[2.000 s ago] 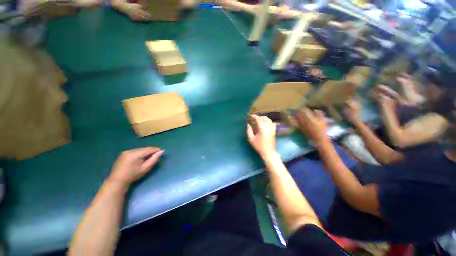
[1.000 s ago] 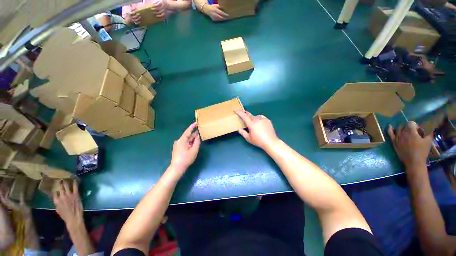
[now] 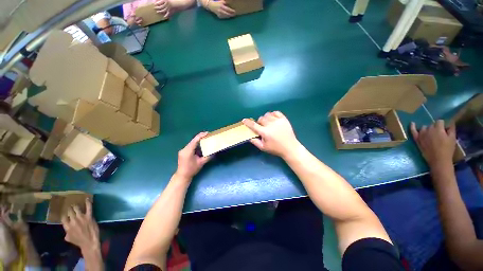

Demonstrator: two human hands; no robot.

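Observation:
My left hand point(image 3: 190, 157) and my right hand point(image 3: 273, 133) hold a small closed mailer box point(image 3: 229, 139) between them, one at each end. The box is tilted, with its long pale side facing me. Another closed mailer box point(image 3: 245, 53) sits on the green table point(image 3: 201, 95) farther back. An open mailer box point(image 3: 367, 128) stands to the right with its lid up. A black cable point(image 3: 365, 123) and dark blocks lie inside it.
A stack of open mailer boxes point(image 3: 114, 103) stands at left, a dark packed item point(image 3: 106, 165) near it. Other people's hands work at both sides and across. Black cables point(image 3: 423, 55), a larger carton point(image 3: 437, 27) and a rack leg point(image 3: 403, 25) are at back right.
Since one second ago, the held box has tipped, showing its side rather than its broad top. Two seconds ago, my hands were apart; my right was at a box on the right.

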